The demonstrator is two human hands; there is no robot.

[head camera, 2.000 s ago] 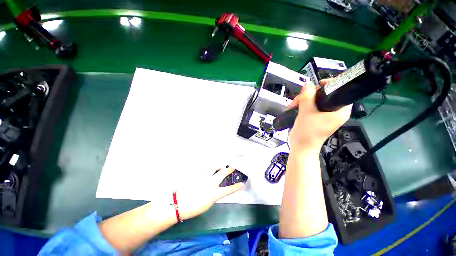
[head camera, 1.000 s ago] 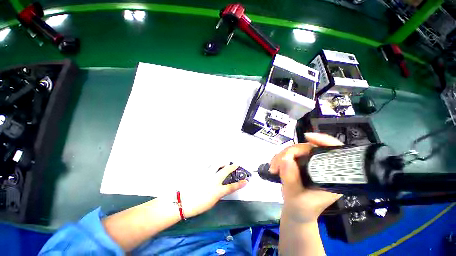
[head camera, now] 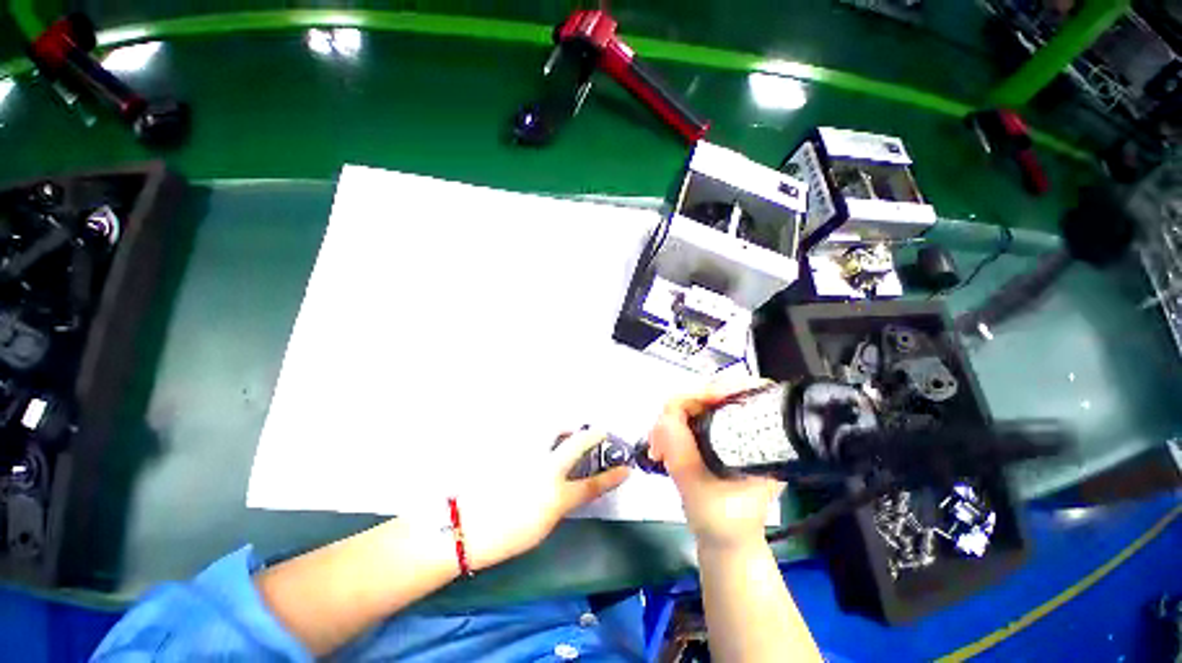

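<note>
My left hand (head camera: 529, 499) holds a small black housing (head camera: 599, 456) on the white work sheet (head camera: 428, 337), near its front edge. My right hand (head camera: 710, 482) grips the black electric screwdriver (head camera: 765, 430) with a pale label band. The driver lies nearly level, its tip pointing left at the housing. The tip meets or nearly meets the housing's right side; the exact contact is too small to tell. The driver's rear end is blurred.
Two white-and-black screw feeders (head camera: 706, 266) (head camera: 866, 214) stand behind my right hand. The right parts bin (head camera: 979, 570) holds black parts and shiny metal fittings. The left parts bin (head camera: 123, 298) is at the left edge. Red-and-black arm assemblies (head camera: 648, 93) lie along the back.
My right hand and the screwdriver have moved from over the feeder down and left to the housing. The driver has swung level. My left hand has stayed about in place, holding the housing.
</note>
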